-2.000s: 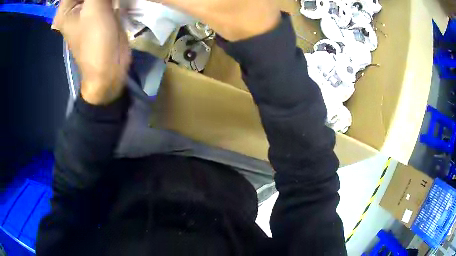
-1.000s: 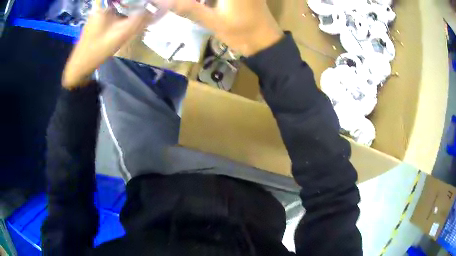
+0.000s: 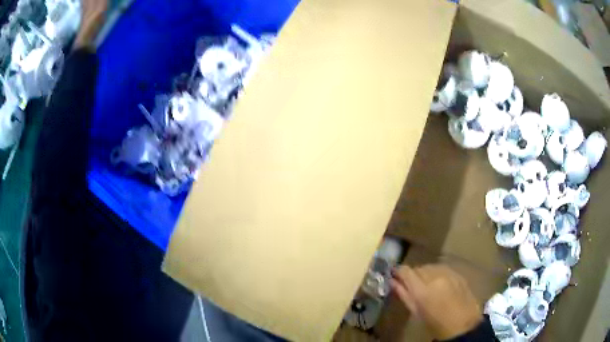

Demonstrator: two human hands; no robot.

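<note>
My right hand (image 3: 438,297) is low inside the large cardboard carton (image 3: 435,200). Its fingertips are at a small white and grey part (image 3: 378,277) in the carton's near corner, beside a pale part with a dark centre (image 3: 362,312). The blur hides whether the fingers grip anything. Many white hollow ball shells (image 3: 528,137) lie along the carton's far right side. My left hand (image 3: 92,20) is at the top left edge, cut off and blurred, between the blue bin and the green surface; what it holds cannot be told.
A blue plastic bin (image 3: 127,200) with a heap of white housings (image 3: 194,113) stands left of the carton. The raised carton flap (image 3: 314,133) covers part of the bin. More white assemblies (image 3: 33,63) lie on the green surface (image 3: 13,220) at far left.
The view has swung left, showing the bin and green surface. My hands, close together before, are now far apart: the right down in the carton, the left out to the far left.
</note>
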